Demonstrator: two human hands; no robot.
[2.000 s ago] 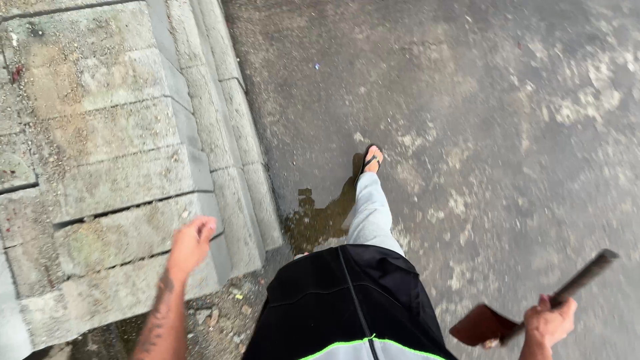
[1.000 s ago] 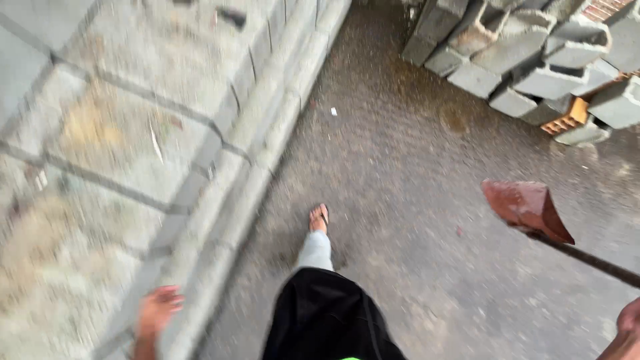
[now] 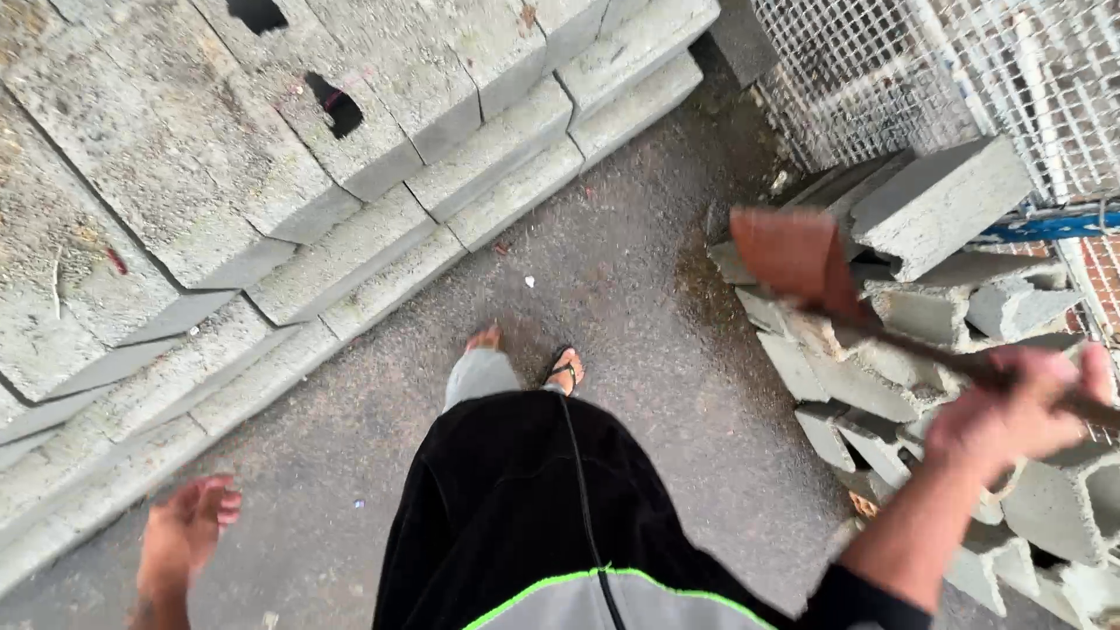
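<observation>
My right hand (image 3: 1015, 407) is closed around the dark handle of a shovel with a reddish-brown metal blade (image 3: 792, 254), at the right of the view. The blade points up and left, in front of the stacked hollow blocks, and is slightly blurred. My left hand (image 3: 188, 525) hangs at the lower left with nothing in it, its fingers loosely curled, near the edge of the concrete block stack. Below me show a black and grey jacket and my feet, one plainly in a black flip-flop.
Concrete blocks (image 3: 350, 236) are stacked in steps along the left and top. Broken hollow blocks (image 3: 927, 306) pile up at the right, beneath a white metal mesh (image 3: 875, 79) and a blue bar (image 3: 1050, 226). Wet grey pavement (image 3: 612, 254) runs between them.
The view has moved a lot, and the mesh has come in at the upper right. My right hand, cut off at the edge one second ago, now shows fully with the shovel.
</observation>
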